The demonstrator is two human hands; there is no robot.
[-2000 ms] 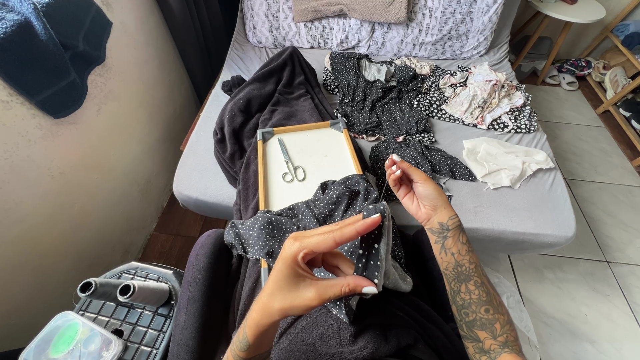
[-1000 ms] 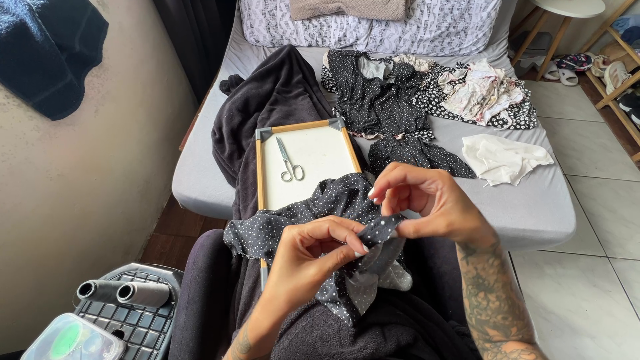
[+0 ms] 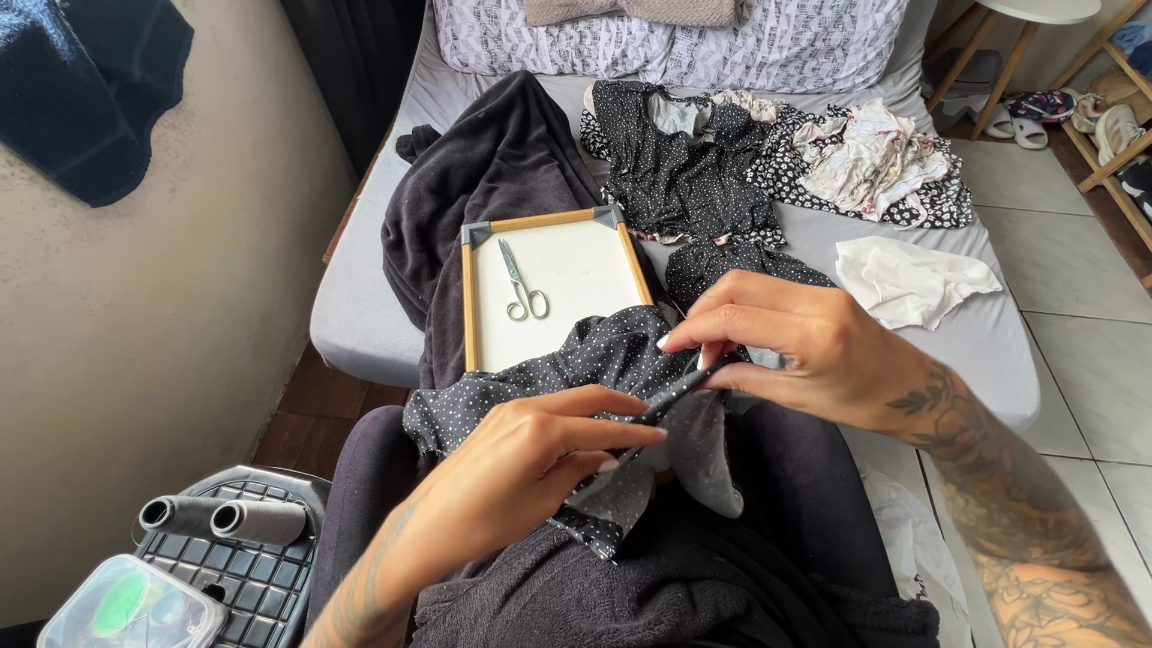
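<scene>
Black fabric with white dots [image 3: 540, 378] lies across my lap and over the near end of a wood-framed white board [image 3: 576, 270]. My left hand [image 3: 562, 441] pinches a folded edge of this fabric between thumb and fingers. The same edge, farther up and to the right, is gripped by my right hand [image 3: 765, 337], with thumb and fingertips together. The grey underside of the cloth hangs below both hands. Metal scissors [image 3: 522, 286] rest on the board, beyond the fabric. Whether a needle is between my fingers, I cannot tell.
Dotted garments [image 3: 684, 162], a floral pile [image 3: 873, 162] and a white cloth [image 3: 913, 279] lie on the bed [image 3: 369, 315]. A dark blanket [image 3: 477, 180] is beside the board. At lower left, thread spools [image 3: 261, 522] and a clear plastic box [image 3: 135, 607] sit on a black stool [image 3: 270, 594].
My right hand, apart from the fabric two seconds ago, has come down onto its edge. My left thumb and fingers, spread apart then, have closed on the edge.
</scene>
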